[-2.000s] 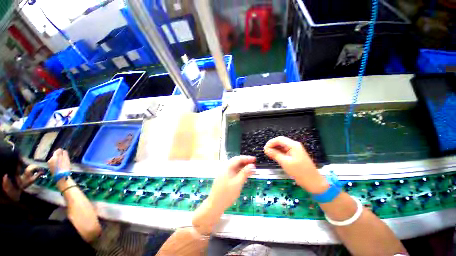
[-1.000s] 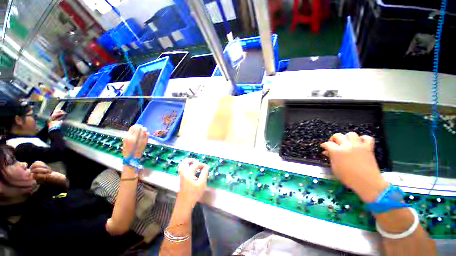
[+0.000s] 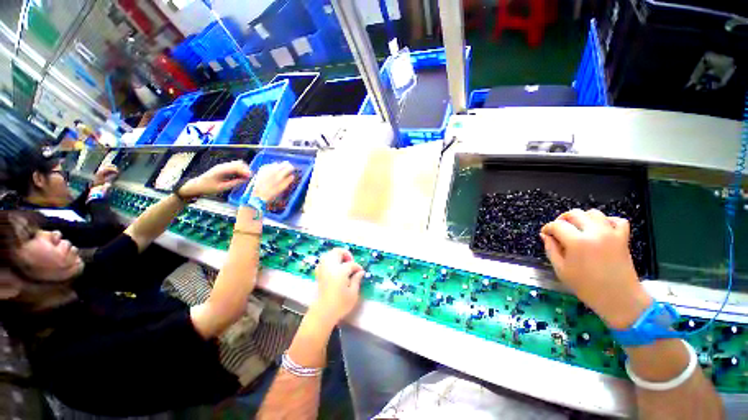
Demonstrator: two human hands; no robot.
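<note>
A row of green circuit boards [image 3: 459, 301] dotted with small dark and pale parts runs along the bench in front of me. Beyond it, a black tray [image 3: 566, 176] holds a pile of tiny black components [image 3: 525, 217]. My right hand [image 3: 595, 258] is over the tray's front part, fingertips bent together and pointing left; whether a part is between them is too small to tell. It wears a blue wrist strap [image 3: 652, 324] and a white band. My left hand [image 3: 338, 283] is above the board row to the left, fingers curled; its fingertips are blurred and any held part cannot be made out.
A neighbour [image 3: 123, 303] at the left reaches over a blue bin [image 3: 303, 174]. Another person sits further left. A tan sheet [image 3: 381, 184] lies left of the black tray. A thin blue cord [image 3: 730, 246] runs to my right wrist strap. Metal posts [image 3: 453, 57] stand behind the bench.
From two seconds ago, my hands moved apart, the left one leftwards along the boards. The view turned left. The neighbour's hands moved from over the boards to the blue bin within the last second.
</note>
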